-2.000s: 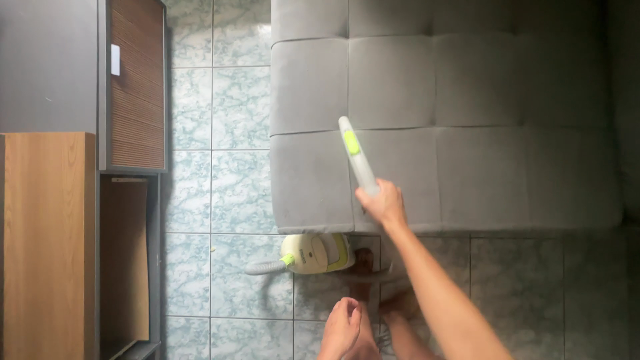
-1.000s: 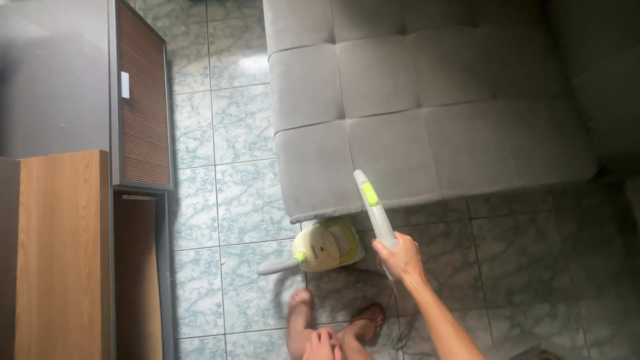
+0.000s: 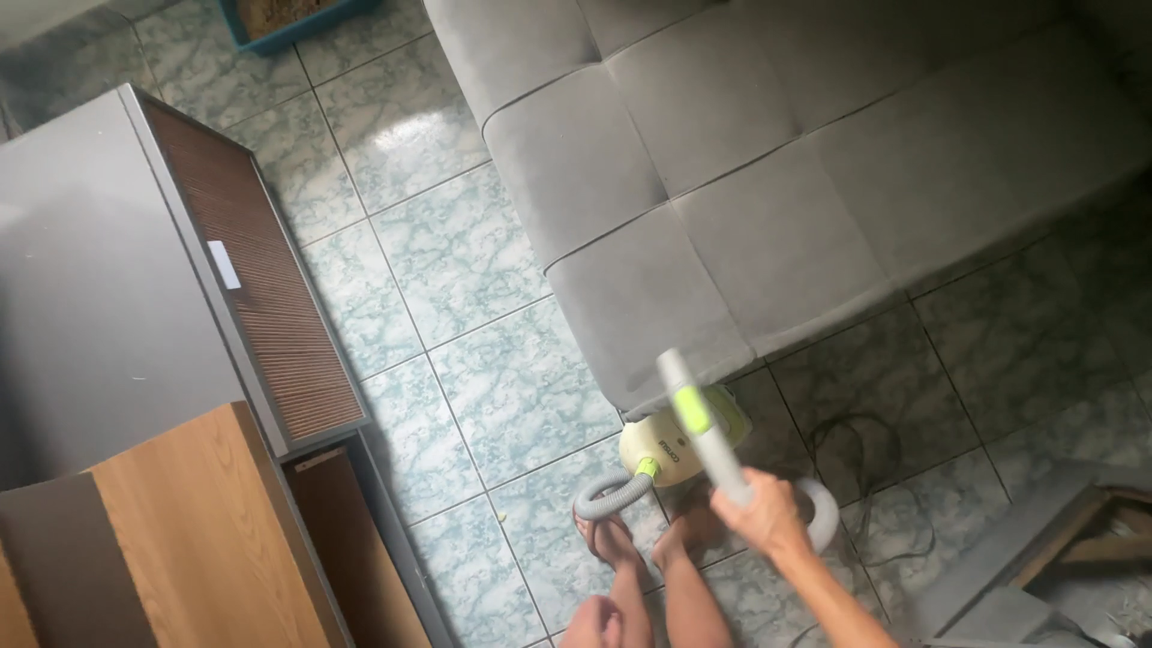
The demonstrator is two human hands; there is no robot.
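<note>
My right hand point(image 3: 763, 513) grips the grey plastic handle tube of a vacuum hose point(image 3: 706, 432), which has a bright green section and points up and left over the near corner of the grey tufted sofa point(image 3: 702, 261). The cream and green Consul canister vacuum cleaner point(image 3: 666, 446) sits on the floor beside that corner, partly hidden behind the tube. Its ribbed grey hose point(image 3: 621, 499) curls beside my feet. My left hand point(image 3: 594, 623) is low at the bottom edge, partly cut off, away from the hose; whether its fingers hold anything is unclear.
A grey and wood cabinet point(image 3: 99, 297) with a slatted brown door stands at the left. Marbled tiles point(image 3: 468, 396) cover the floor. A dark cord point(image 3: 855, 450) lies looped at the right, near a grey framed object point(image 3: 1035, 549). A blue tray point(image 3: 279, 34) is at the top.
The view has turned and shifted, bringing the blue tray and grey framed object into sight. The tube in my right hand, over the sofa earlier, is now at its near corner, in front of the vacuum cleaner.
</note>
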